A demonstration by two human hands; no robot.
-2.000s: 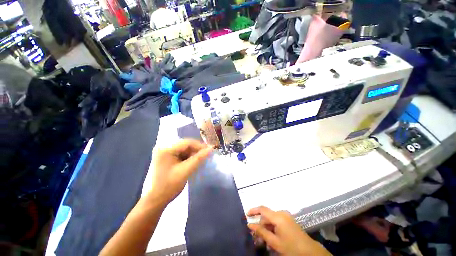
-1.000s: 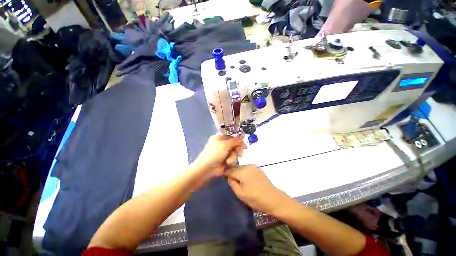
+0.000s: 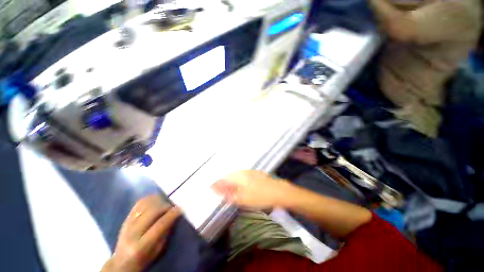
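The dark grey-navy cut panel [image 3: 109, 199] lies on the white table, running from under the machine's presser foot area toward the front edge. My left hand [image 3: 143, 228] rests on the panel below the needle area, fingers bent; a ring shows on one finger. My right hand [image 3: 247, 190] is blurred, above the table's front edge to the right of the panel; I cannot tell whether it holds anything. The white sewing machine head [image 3: 69, 133] fills the upper left, its needle area brightly lit and blurred.
The white table's ruled front edge [image 3: 260, 162] runs up to the right. A small dark tray-like fitting [image 3: 318, 73] sits at its far end. Another person [image 3: 419, 58] in tan clothing is at the upper right. Dark cloth is heaped below, right of the table.
The view has swung right and closer. My hands were together near the needle; now they are apart, with the left on the panel and the right over the table's front edge.
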